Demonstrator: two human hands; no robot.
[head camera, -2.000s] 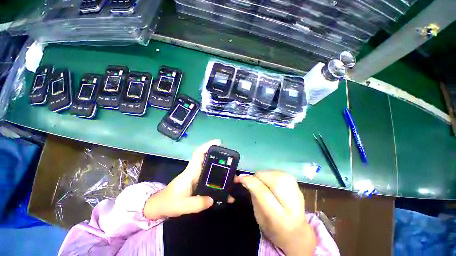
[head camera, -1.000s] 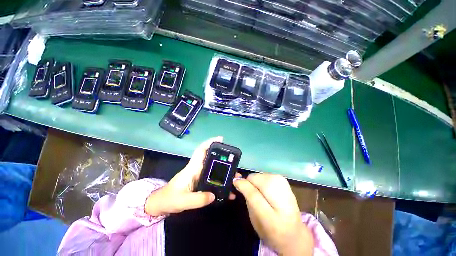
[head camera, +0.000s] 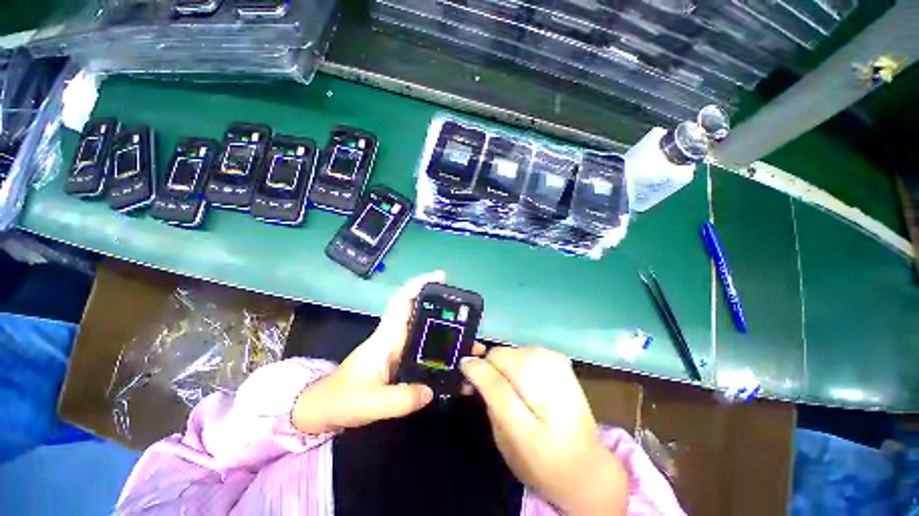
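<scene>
A black handset (head camera: 440, 341) with a pale rectangle outlined on its front is held face up above the lap, near the bench's front edge. My left hand (head camera: 368, 378) holds it from the left side, with the thumb at its lower edge. My right hand (head camera: 534, 413) is at its right side, fingers bent together and fingertips touching or very close to its edge. I cannot tell whether a small thing is between those fingertips. Several similar handsets (head camera: 286, 178) lie face up on the green bench (head camera: 242, 257) at the left.
A four-pocket tray (head camera: 524, 217) with black pieces lies at bench centre. A white bottle (head camera: 660, 166) stands beside it. Tweezers (head camera: 669, 325), a blue pen (head camera: 725, 277) and a crumpled white piece (head camera: 739, 386) are at right. Stacked clear trays (head camera: 202, 50) are at the back. A cardboard box (head camera: 91, 388) sits below.
My right fingertips have shifted slightly left and lie closer over the handset's right edge. My left hand and the handset have hardly moved. The view has shifted slightly.
</scene>
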